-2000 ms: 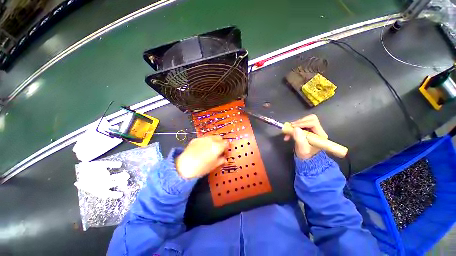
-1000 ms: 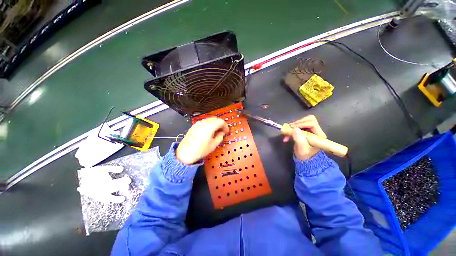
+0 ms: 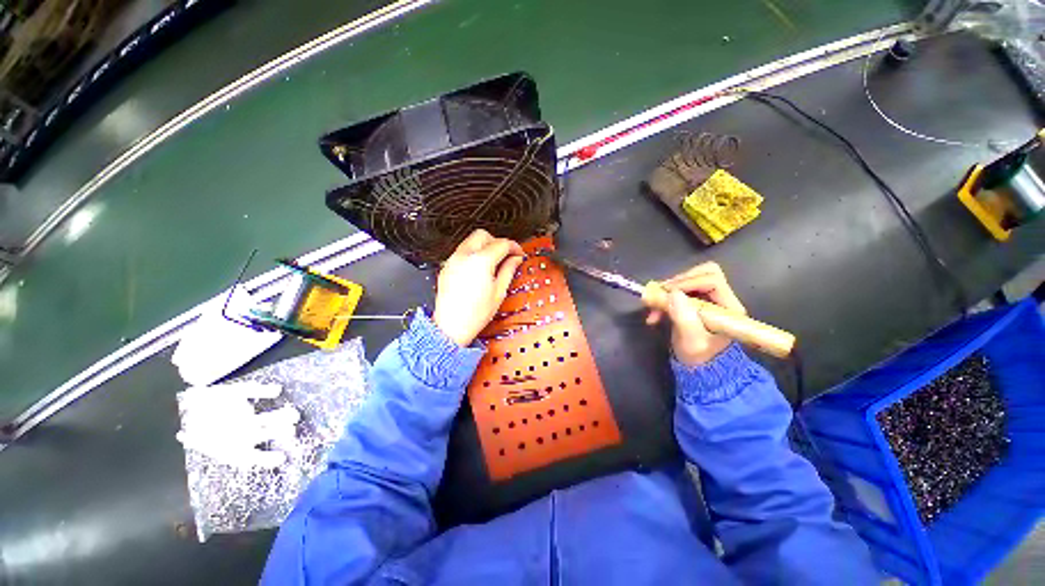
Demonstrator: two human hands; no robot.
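My right hand (image 3: 696, 313) holds the soldering iron (image 3: 733, 325) like a pen by its pale handle. Its metal shaft points left and its tip is at the upper right edge of the orange-red fixture board (image 3: 556, 401). My left hand (image 3: 477, 286) is over the board's upper left part, fingertips near the top rows; whether it pinches solder wire or a component is too small to tell. Small components lie in the upper rows, partly hidden by my left hand. A few dark components (image 3: 525, 396) lie loose lower on the board.
The black fan (image 3: 458, 189) stands right behind the board. A yellow solder stand (image 3: 327, 309), white gloves (image 3: 237, 424) and crinkled plastic bag (image 3: 275, 492) are left. The iron stand with yellow sponge (image 3: 723, 206), black cord (image 3: 877, 172), second reel stand (image 3: 1008, 189) and blue bin (image 3: 854, 458) are right.
My left hand has moved up the board, from the middle rows to the top rows near the fan. My right hand and the iron have hardly moved.
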